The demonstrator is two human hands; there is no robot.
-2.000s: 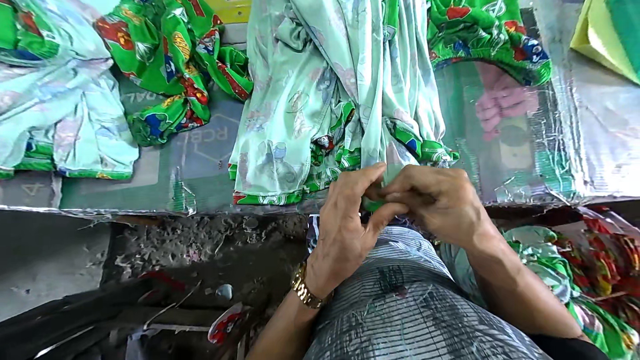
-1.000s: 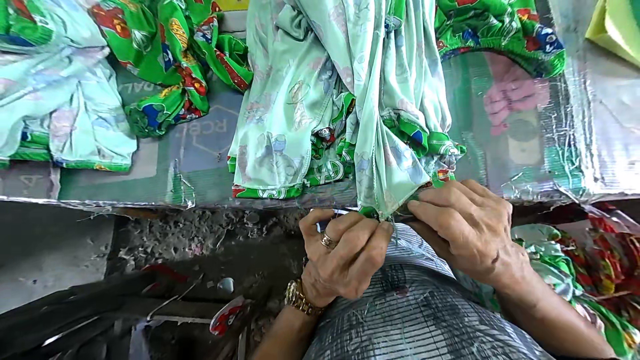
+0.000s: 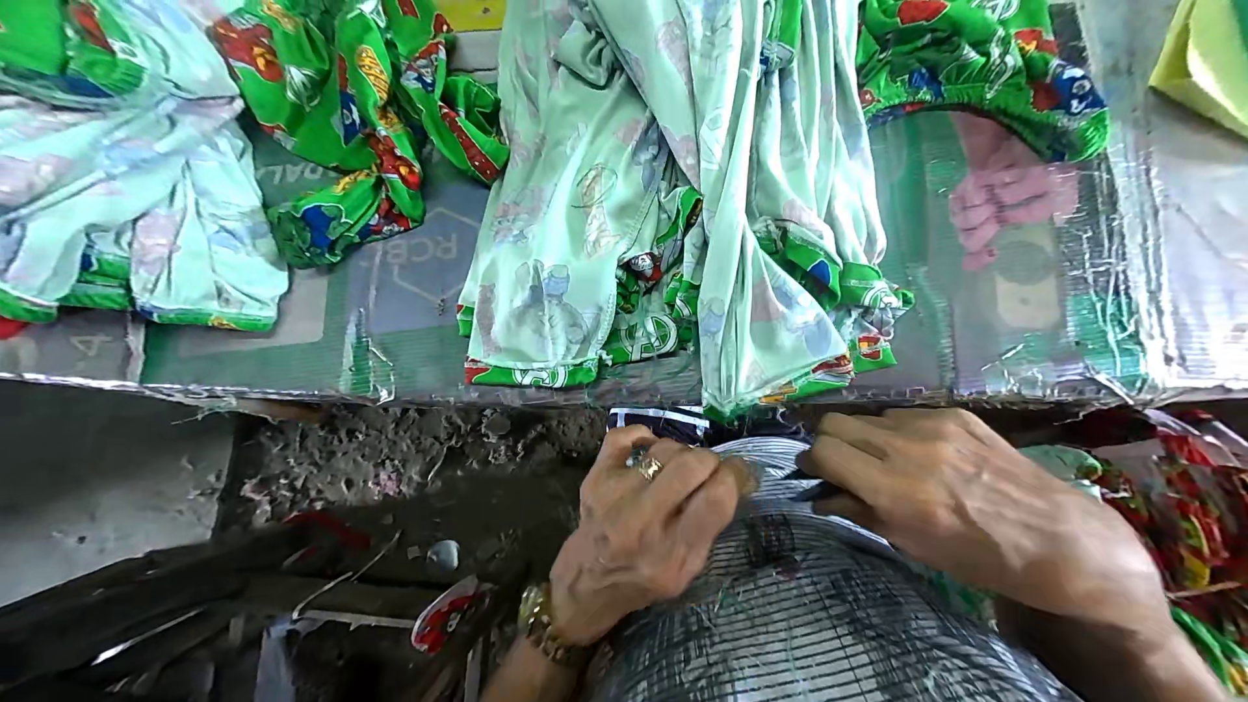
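Pale green printed fabric pieces (image 3: 546, 253) with bright green cartoon-print edges lie inside out on the table, and one pointed end (image 3: 731, 395) droops over its front edge. Just below that edge, in front of the striped shirt, is my left hand (image 3: 653, 517), fingers curled, wearing a ring and a gold-coloured watch (image 3: 544, 624); whether it pinches anything is hidden. To its right my right hand (image 3: 936, 497) is closed around a small tool with dark pointed tips (image 3: 801, 480), possibly thread snips, mostly hidden by the fingers. Neither hand touches the fabric.
More pale green garments (image 3: 185, 224) and bright green printed pieces (image 3: 366, 117) lie at the left, another printed piece (image 3: 985, 68) at the right. Yellow material (image 3: 1204, 68) sits at the far right. Below the table are red and green fabrics (image 3: 1185, 507) and dark bars (image 3: 146, 604).
Both hands were at the drooping fabric end one second ago; it is now let go and hangs at the table edge. The hands are lower and farther apart, with dark tips showing at the right one.
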